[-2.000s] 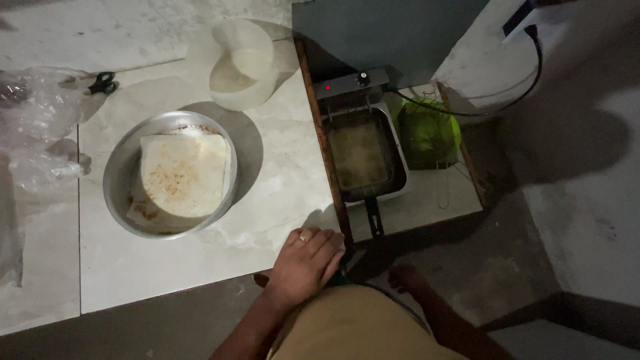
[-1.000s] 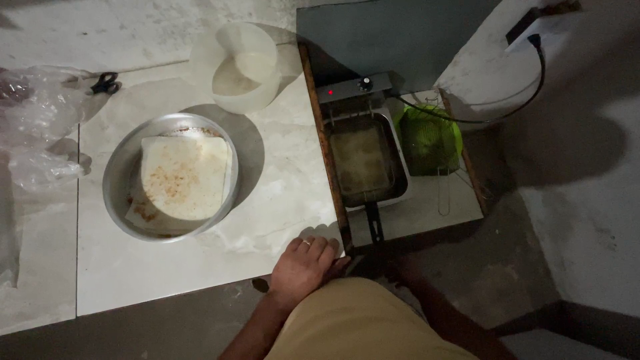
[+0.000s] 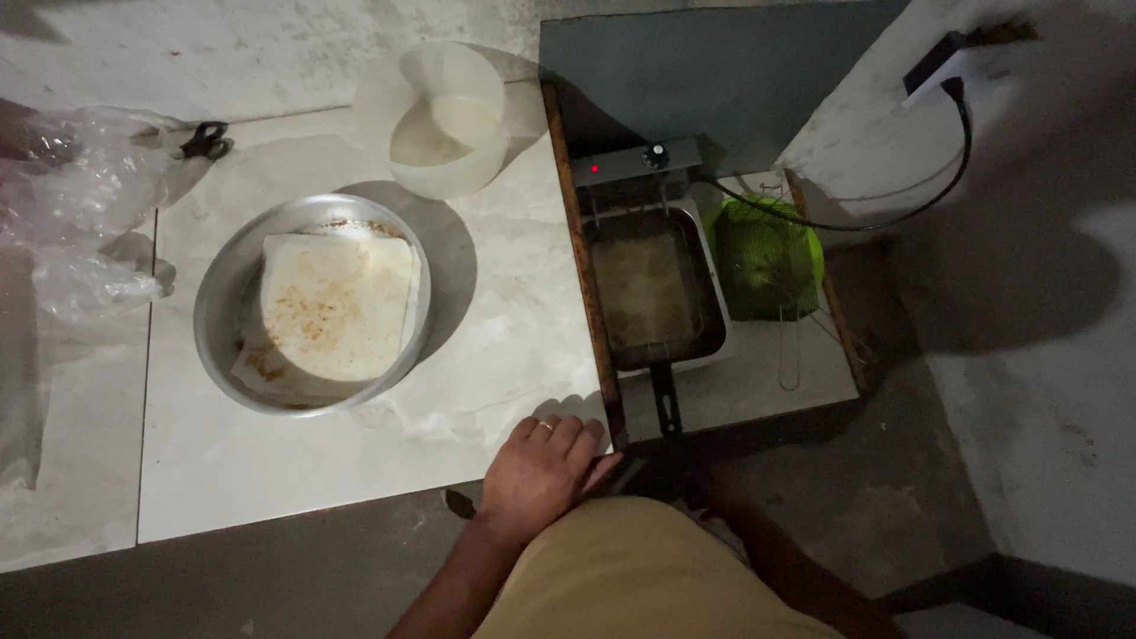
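Observation:
My left hand [image 3: 543, 466], with a ring on one finger, rests on the front corner of the white countertop [image 3: 337, 461]. My right hand [image 3: 717, 490] hangs low in dark shadow by my body, below the fryer; its fingers are hard to make out. An electric deep fryer [image 3: 721, 306] with a lit red light stands right of the counter, its basket sunk in bubbling oil and its black handle [image 3: 666, 399] pointing toward me. Left on the counter, a round aluminium pan [image 3: 206, 328] holds grease-stained white paper [image 3: 342, 306].
A translucent plastic tub [image 3: 488, 133] stands at the back of the counter. Black-handled scissors [image 3: 206, 140] and clear plastic bags [image 3: 89, 213] lie at left. A green basket [image 3: 812, 257] with a wire-handled strainer [image 3: 788, 355] sits right of the fryer. A black power cord [image 3: 932, 209] runs to the wall outlet.
My right hand has drawn in from the right toward my body, into shadow. My left hand stays at the counter corner.

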